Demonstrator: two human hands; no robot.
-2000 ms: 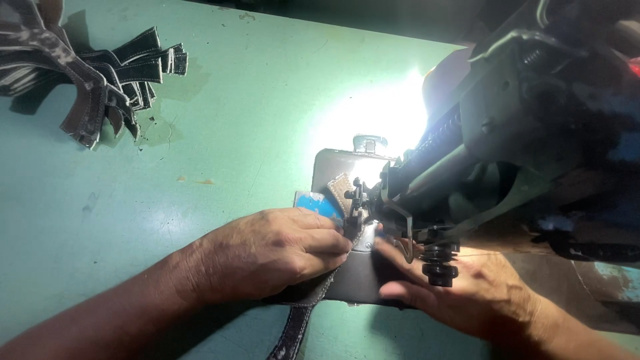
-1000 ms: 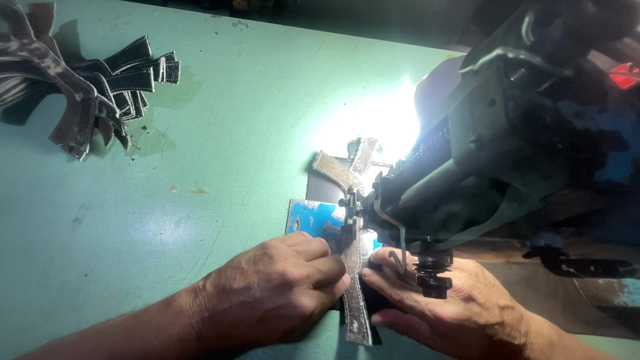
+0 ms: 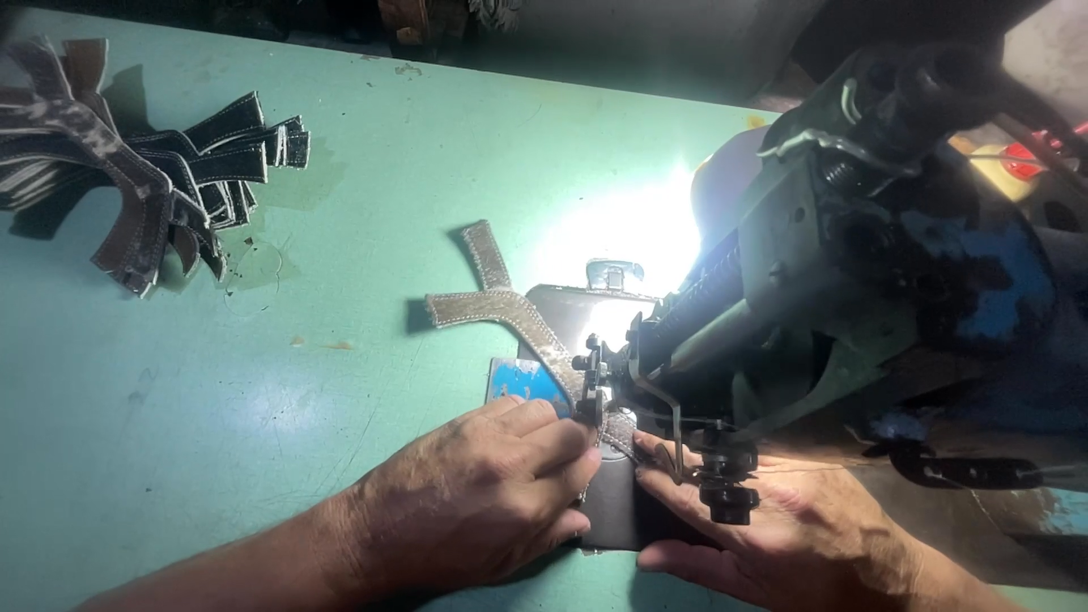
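A branched strap piece [image 3: 518, 310] with stitched edges runs under the presser foot [image 3: 598, 378] of an industrial sewing machine [image 3: 816, 280], its forked end lying up and to the left. Just in front of the foot, my left hand [image 3: 501, 484] pinches the strap's near part between thumb and fingers; the fingertips partly hide it. My right hand [image 3: 773, 518] lies palm down to the right, partly behind the thread tension knobs [image 3: 728, 476], its fingertips touching the strap's near edge. The hand looks spread and grips nothing visible.
Several similar dark strap pieces [image 3: 153, 161] lie heaped at the upper left of the green table [image 3: 357, 195]. Beside the foot are a blue plate [image 3: 523, 381] with worn paint and the dark machine bed [image 3: 612, 510]. Bright lamp light falls behind the needle area.
The strap has turned and shifted under the foot; its forked end, above the foot a second ago, now points left. My left hand remains close in front of the foot.
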